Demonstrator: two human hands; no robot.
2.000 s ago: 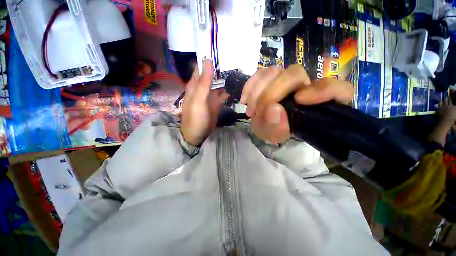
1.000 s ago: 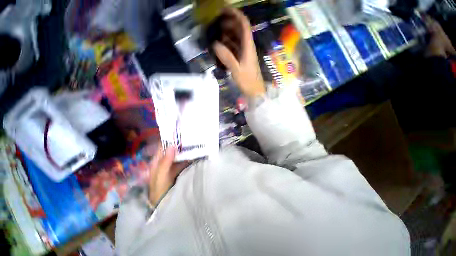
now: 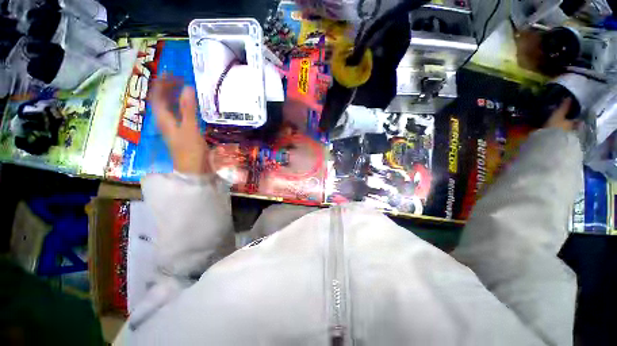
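A white housing shell (image 3: 229, 73) lies open-side up on the printed sheet left of centre, with thin dark-red wires and a narrow speckled board at its near end. My left hand (image 3: 177, 128) is blurred just left of the shell, fingers spread, holding nothing. My right hand (image 3: 561, 116) is far right, at a white unit (image 3: 587, 91) with a black round part (image 3: 559, 98). My fingers touch or overlap that part; whether they grip it is unclear. A black tool (image 3: 387, 30) with a yellow ring is at top centre.
A silver metal box (image 3: 426, 64) with a dark mechanism stands behind the bench centre. White units with black round parts (image 3: 71, 57) crowd the left. More white parts are at the far right. An open carton (image 3: 108, 260) is below the bench edge at left.
The white unit from in front of me is gone from there. My left hand has moved left, off it, and opened. My right hand has moved far right. The black tool is out of my hand.
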